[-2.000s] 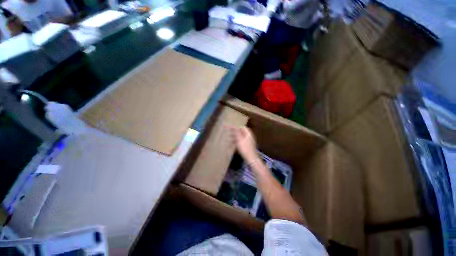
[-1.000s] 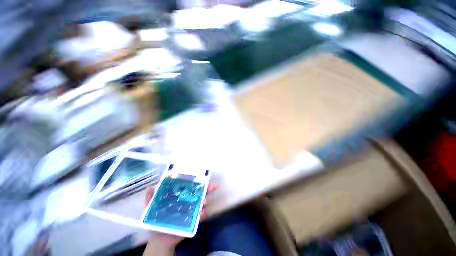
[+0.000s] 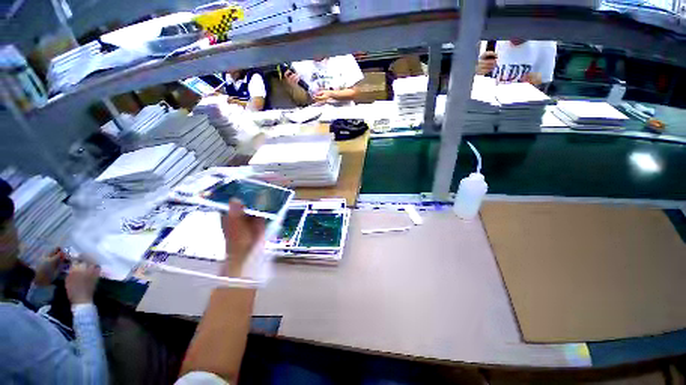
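My left hand (image 3: 242,234) is raised at left centre, gripping an open housing with a dark green board (image 3: 252,195), tilted above the bench. A blurred white frame edge (image 3: 207,277) shows below the hand; I cannot tell whether it belongs to the held piece. A stack of open housings with green-black boards (image 3: 323,228) lies just right of the hand. A thin white stick (image 3: 387,230) and a short white strip (image 3: 414,216) lie right of that stack. My right hand is not in view.
A white squeeze bottle (image 3: 472,195) stands by the metal post (image 3: 451,105). A tan cardboard sheet (image 3: 594,271) covers the bench's right side. White housing stacks (image 3: 297,159) stand behind. A person's hands (image 3: 79,278) are at far left; others sit across the conveyor.
The view has swung from the carton to the bench and left. The housing, held low over the bench edge one second ago, is now raised further over the bench.
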